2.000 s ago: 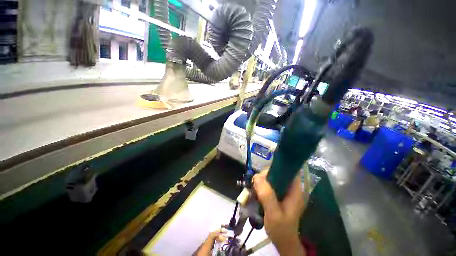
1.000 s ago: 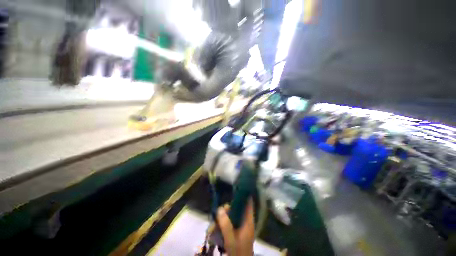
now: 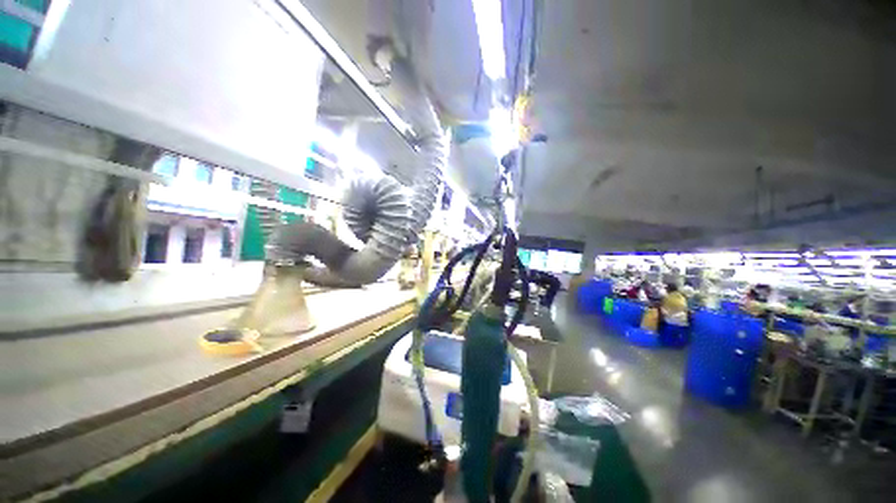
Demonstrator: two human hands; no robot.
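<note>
The dark green screwdriver body [image 3: 482,408] stands upright low in the middle, in front of the white screw feeder [image 3: 405,391]. Dark hoses rise from its top, and a thin blue and yellowish tube curves down its left side. Its nose is cut off by the bottom edge. Small pale patches beside its lower end may be part of my right hand, but they are too blurred and cut off to tell. My left hand is out of view. No workpiece shows.
A pale ledge [image 3: 118,388] runs along the left with a yellow ring [image 3: 228,344] and a grey ribbed duct [image 3: 339,257] on a pale cone. Crumpled clear bags [image 3: 582,411] lie right of the feeder. Blue bins [image 3: 725,362] and distant people stand across the aisle.
The view has tilted up, so the white board and lower bench have left the picture. The hand gripping the driver no longer shows clearly. The driver now stands upright rather than tilted.
</note>
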